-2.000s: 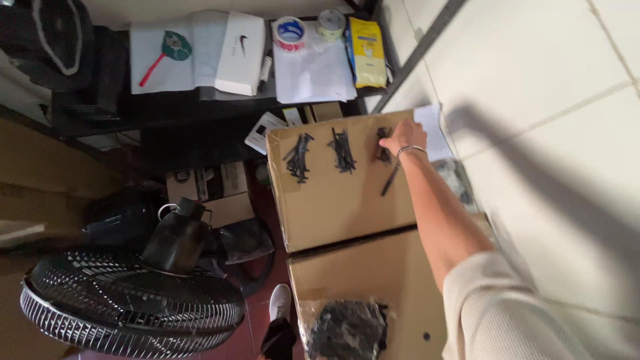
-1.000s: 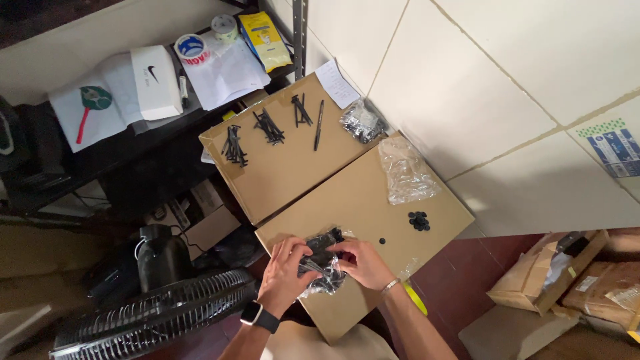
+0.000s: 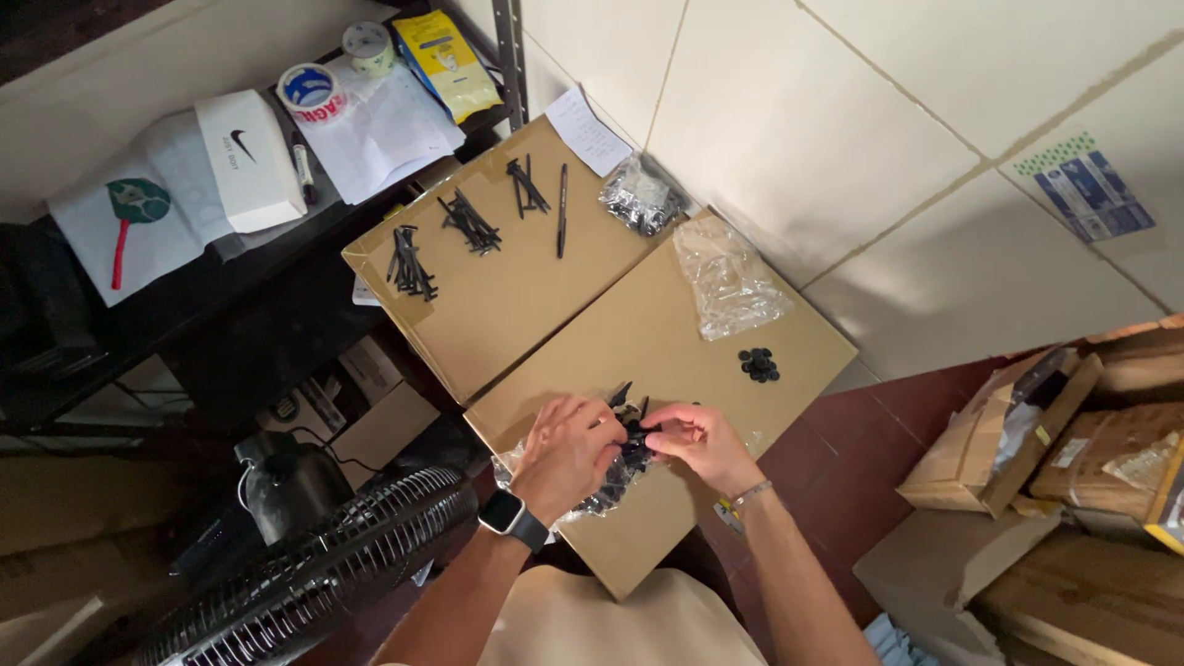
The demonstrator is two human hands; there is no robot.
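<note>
My left hand [image 3: 566,455], with a smartwatch on its wrist, grips a clear plastic bag [image 3: 603,495] of black plastic parts on the near cardboard box [image 3: 592,361]. The fingertips of my right hand [image 3: 700,444] pinch black parts [image 3: 636,435] at the bag's mouth; their exact shape is partly hidden. To the right lies a small heap of round black pieces [image 3: 759,364]. On the far box [image 3: 499,314] are three bunches of black pins [image 3: 410,264], a black pen [image 3: 562,211] and another filled clear bag [image 3: 640,196]. A crumpled clear bag [image 3: 726,277] lies near the wall.
A black fan [image 3: 324,573] stands at lower left. The dark shelf [image 3: 250,287] holds a white shoe box [image 3: 245,162], tape rolls [image 3: 310,90], papers and a yellow packet [image 3: 449,65]. A written sheet [image 3: 587,129] lies by the tiled wall. Cardboard boxes [image 3: 1101,462] stand at right.
My right hand, at the far box's pins two seconds ago, is now at the bag on the near box. Since one second ago, black parts stick out between my hands. The view has shifted.
</note>
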